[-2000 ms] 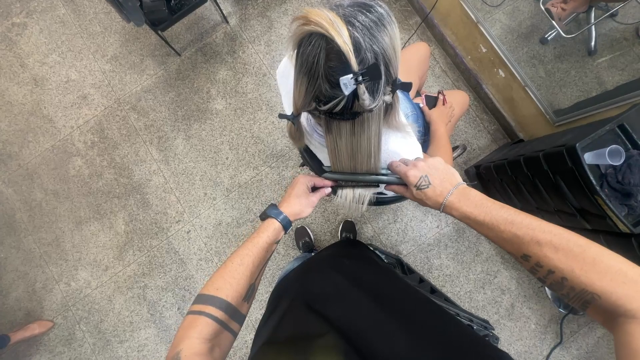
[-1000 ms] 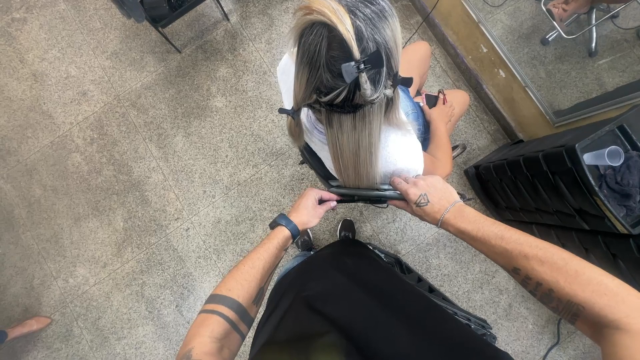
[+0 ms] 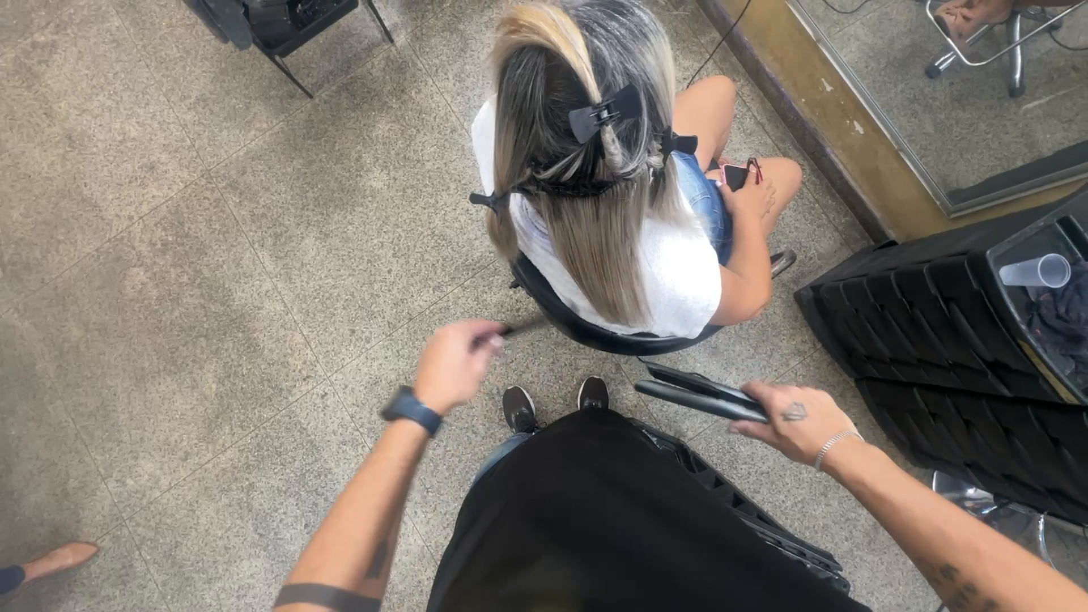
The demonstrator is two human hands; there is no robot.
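Observation:
A seated person's long blonde-grey hair [image 3: 595,246] hangs straight down the back over a white top [image 3: 680,272]. Black butterfly clips [image 3: 605,114] hold sections up at the crown and at both sides. My right hand [image 3: 795,421] grips a dark hair straightener [image 3: 701,395], its plates slightly apart, clear of the hair. In my left hand [image 3: 459,361] is a thin dark comb [image 3: 523,326], blurred, left of the hair ends and near the chair back [image 3: 629,344].
A black drawer trolley [image 3: 926,323] with a plastic cup [image 3: 1037,271] stands at right, near a mirror [image 3: 977,102]. Another black chair [image 3: 297,30] is at upper left. Someone's foot [image 3: 64,561] shows at lower left.
The straightener has come off the ends of the hair and moved right and toward me. My left hand has parted from it and moved left. The hair now hangs free.

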